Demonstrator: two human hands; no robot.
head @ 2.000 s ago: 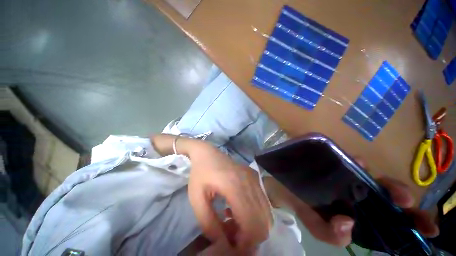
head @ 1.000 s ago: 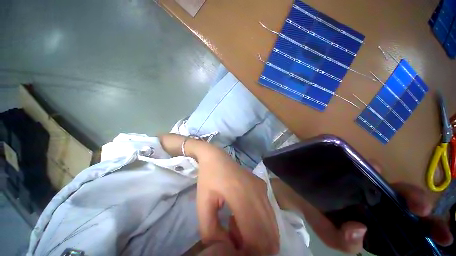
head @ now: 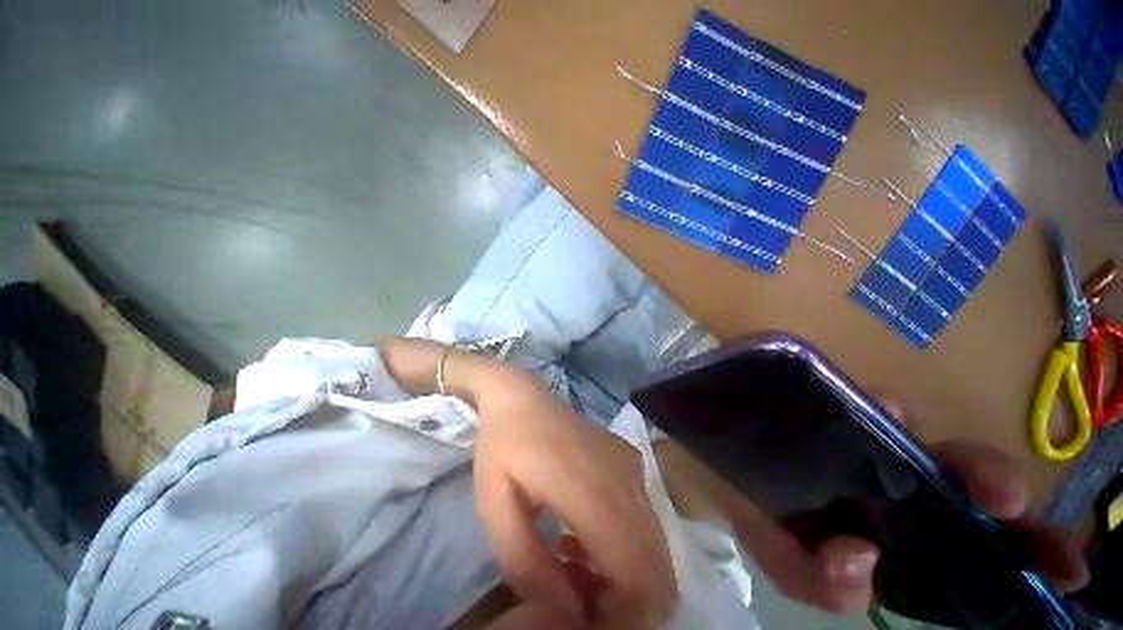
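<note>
My right hand (head: 850, 569), at the lower right, is closed around a dark glossy smartphone (head: 788, 431), its thumb on the near edge and fingers round the far edge. My left hand (head: 573, 480), with a thin bracelet at the wrist, is loosely bent in front of my body. A gap shows between its thumb and fingers, and I see nothing held; its fingertips are partly hidden near the bottom edge. A larger blue solar cell (head: 745, 142) with white lines and thin wires lies on the brown table (head: 554, 74). A narrower cell (head: 942, 246) lies beside it, right of it.
Scissors (head: 1062, 400) with one yellow and one red-orange handle lie at the right. More blue cells (head: 1078, 62) are at the upper right, cut off. A pale flat piece (head: 453, 15) lies near the table's edge. An open cardboard box (head: 123, 357) stands on the grey floor.
The view has shifted slightly, so the cells and scissors sit a little farther left than one second ago. The phone stays in my right hand; both hands hold nearly the same pose.
</note>
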